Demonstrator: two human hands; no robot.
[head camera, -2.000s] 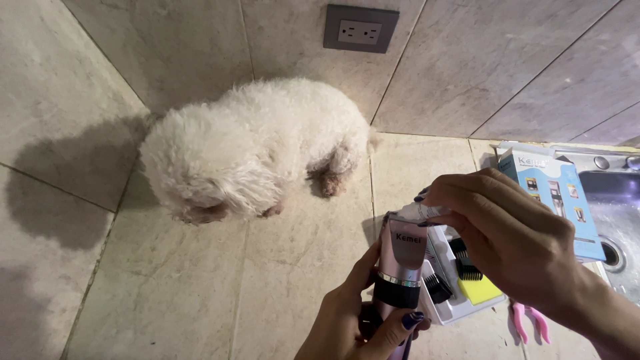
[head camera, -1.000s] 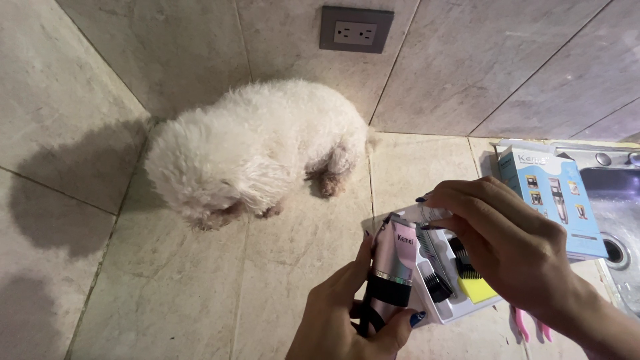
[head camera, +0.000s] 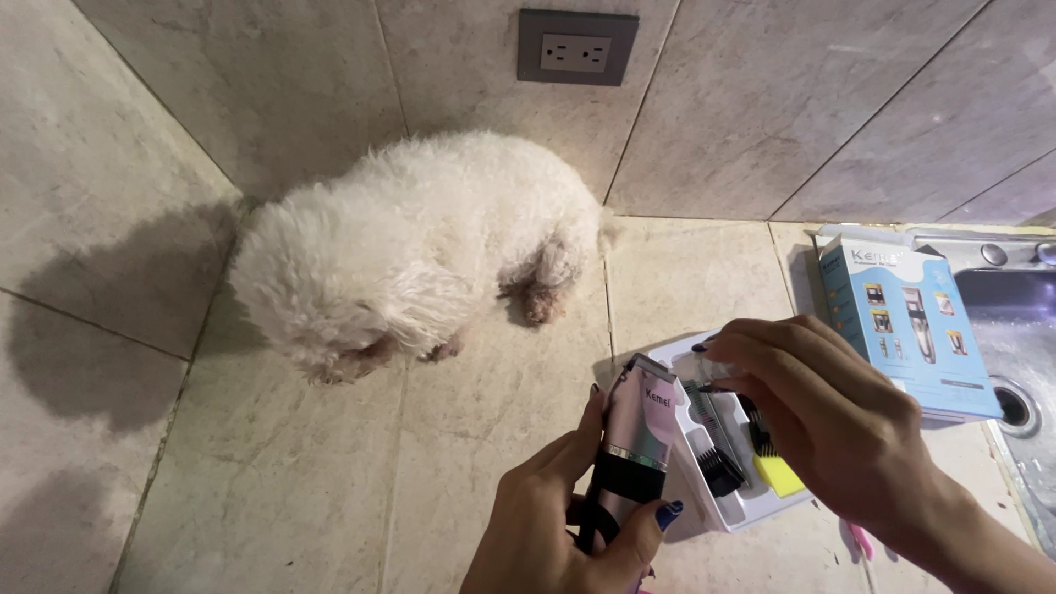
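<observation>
My left hand (head camera: 569, 511) holds a pink and black Kemei pet clipper (head camera: 634, 450) upright, its metal blade at the top. Just right of the blade, my right hand (head camera: 833, 412) has its thumb and fingertips around a small clear plastic piece (head camera: 705, 363), over a white plastic tray (head camera: 730, 518). In that tray lie a comb (head camera: 705, 412), black guide combs (head camera: 719, 472) and a yellow item (head camera: 777, 477). A white curly-haired dog (head camera: 429, 239) stands or crouches by the wall on the left, head lowered. The right palm is hidden from view.
Behind my right hand stands a blue and white Kemei box (head camera: 916, 322), beside a metal sink (head camera: 1019, 355) at the right edge. A pink-handled tool (head camera: 862, 540) lies partly hidden below the tray. An electrical outlet (head camera: 577, 51) is in the tiled wall above the dog.
The clipper and my left hand have moved down a little. Two seconds ago, my right fingers and the clear piece were at the clipper's blade; now they are apart from it, to the right.
</observation>
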